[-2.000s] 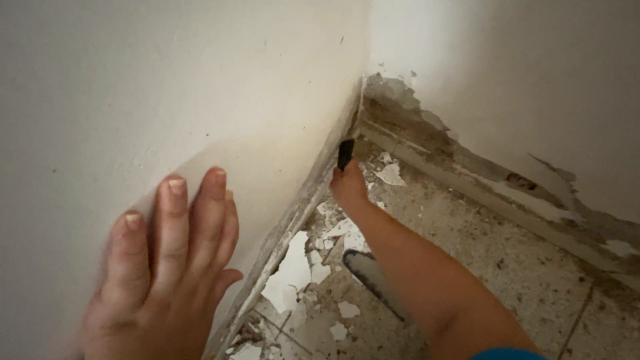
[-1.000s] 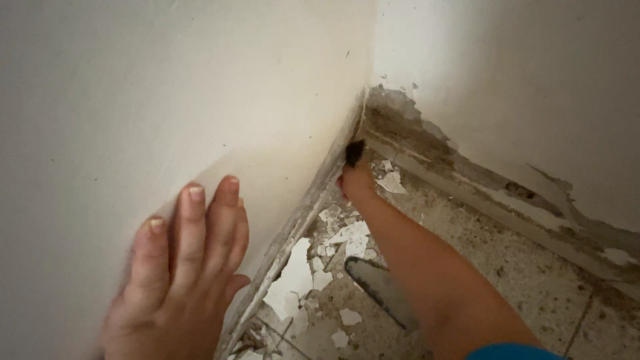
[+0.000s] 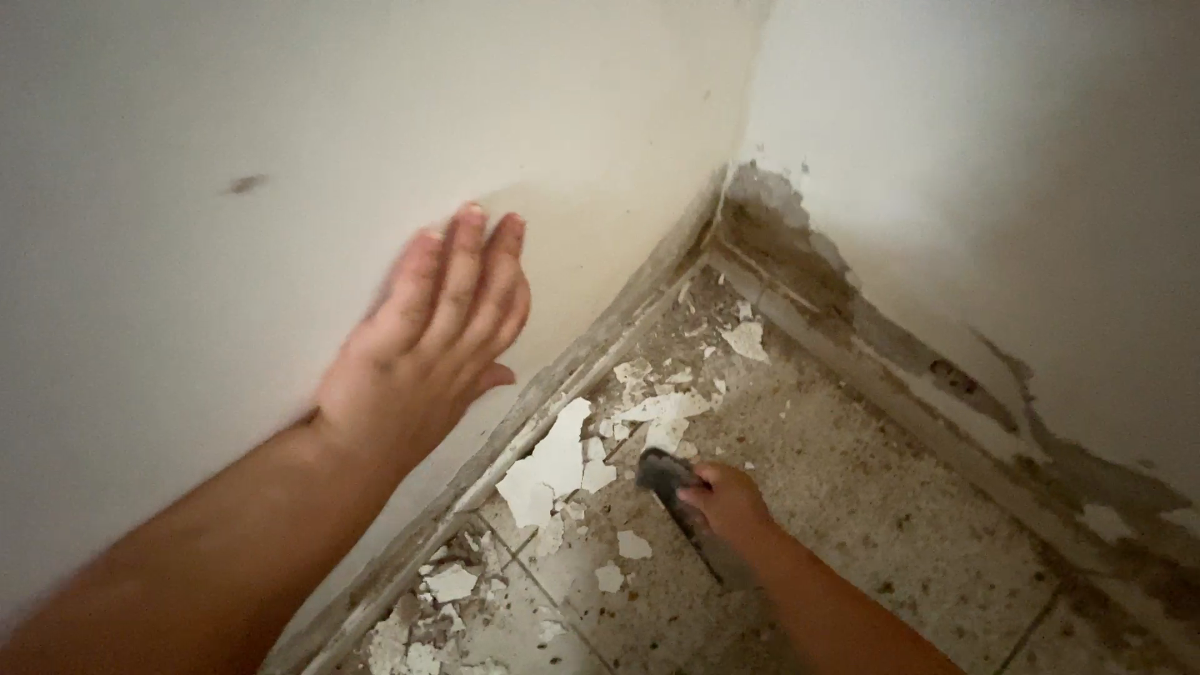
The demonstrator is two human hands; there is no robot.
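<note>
My left hand [image 3: 436, 328] rests palm down on the pale painted wall [image 3: 281, 84], fingers close together and holding nothing. Low over the tiled floor [image 3: 834, 469], my right hand [image 3: 731, 502] has its fingers around a dark hand tool [image 3: 667, 469] with a rounded end. A long dark edge slants down from it, partly behind the wrist and blurred; the exact kind of tool cannot be told. White paint flakes [image 3: 553, 459] lie just up and left of the tool, some large and many small.
A dirty, chipped skirting ledge [image 3: 525, 417] follows the left wall to the corner. Along the right wall, paint has come away above another skirting [image 3: 900, 412], baring grey-brown plaster [image 3: 797, 234]. More flakes [image 3: 450, 583] lie by the left ledge.
My right hand has come back from the corner, down toward the nearer floor, where a dark-edged object lay before. My left hand has moved up along the wall, showing more forearm.
</note>
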